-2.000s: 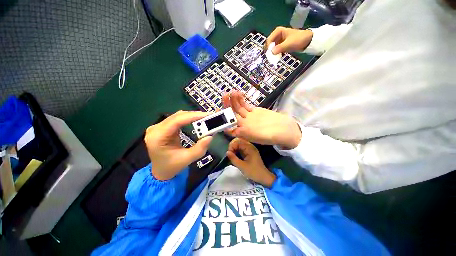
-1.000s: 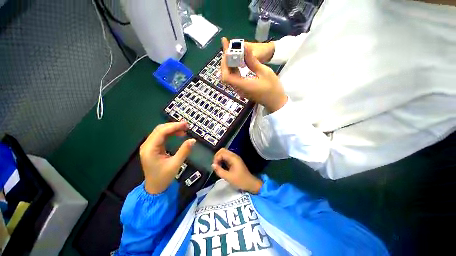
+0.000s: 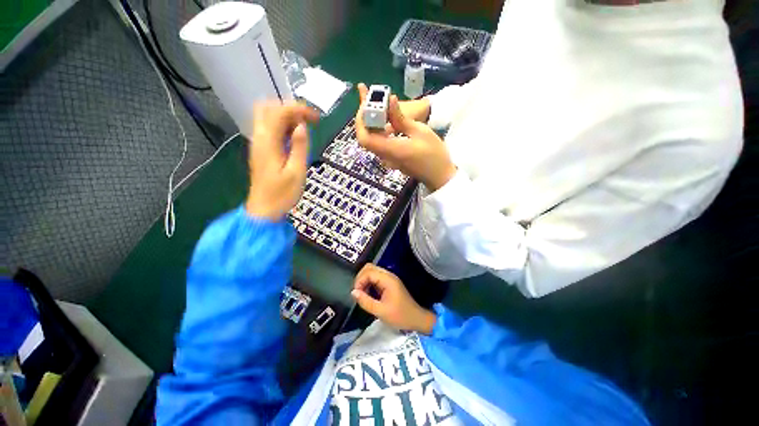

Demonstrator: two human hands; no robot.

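My left hand (image 3: 279, 158) is raised over the left side of the parts tray, slightly blurred, with its thumb and fingers apart and nothing visible in it. My right hand (image 3: 391, 301) is curled near my chest, its fingertips closed, with no part visible in it. The other person holds a silver-white module (image 3: 376, 108) with a dark window upright in their fingers, above the full parts tray (image 3: 345, 208) with its rows of white-framed parts. A few loose white-framed parts (image 3: 322, 319) lie on the black working tray (image 3: 304, 339) in front of me.
A tall white appliance (image 3: 237, 62) stands behind my left hand. A clear bag (image 3: 320, 87), a small bottle (image 3: 414, 76) and a clear box (image 3: 441, 46) are at the back. A black tote (image 3: 62, 337) is at the left. The person in white is at the right.
The module has passed from my left hand to the other person's hand. My left hand has opened, then moved up and away over the tray. My right hand stays curled.
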